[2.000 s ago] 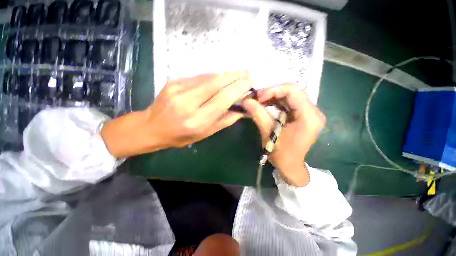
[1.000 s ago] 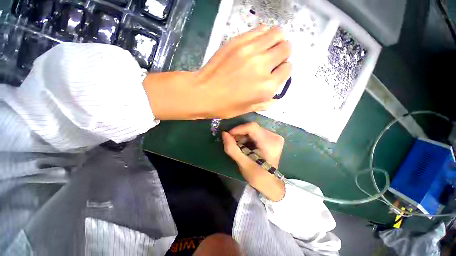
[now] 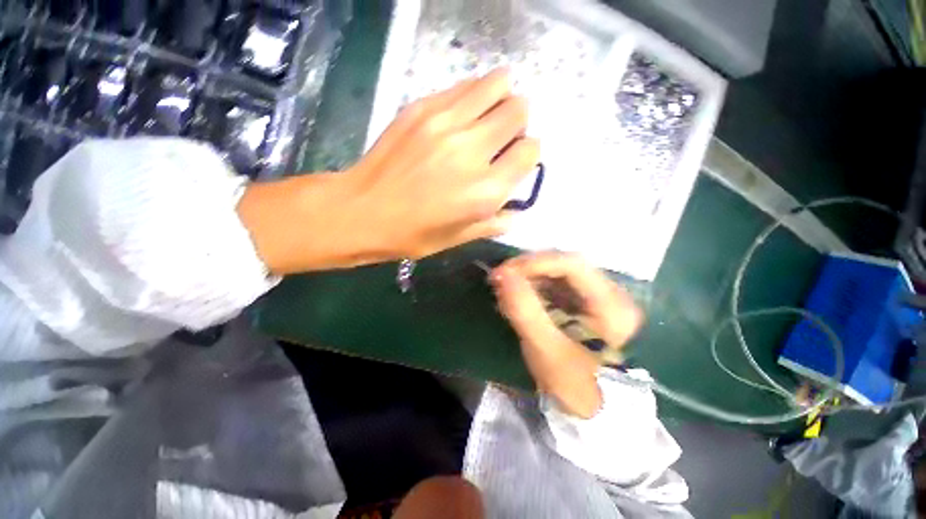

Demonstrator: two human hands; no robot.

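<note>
My left hand (image 3: 437, 172) is over the front of the white parts tray (image 3: 665, 243) and holds a black housing (image 3: 533, 191); only its curved right edge shows beyond the fingers. My right hand (image 3: 569, 314) is over the green mat, just in front of the tray, and grips the suction pen (image 3: 579, 329). The hand is blurred, and a thin tip points left from the fingers. A small cluster of silvery parts (image 3: 406, 274) lies on the mat below my left wrist. Tiny silvery parts (image 3: 655, 106) are heaped in the tray's right compartment, with finer specks in the left one.
A clear blister tray (image 3: 289, 96) with black housings is at the upper left. A blue pump box (image 3: 848, 324) stands at the right, with a clear looping hose (image 3: 736, 294) running to the pen. A grey-white slab (image 3: 726, 30) lies behind the tray. The bench's front edge (image 3: 386, 362) crosses below.
From two seconds ago, my hands have come apart and the view has turned. Since one second ago, my right hand has moved right, away from the small silvery cluster. My left hand still holds the housing.
</note>
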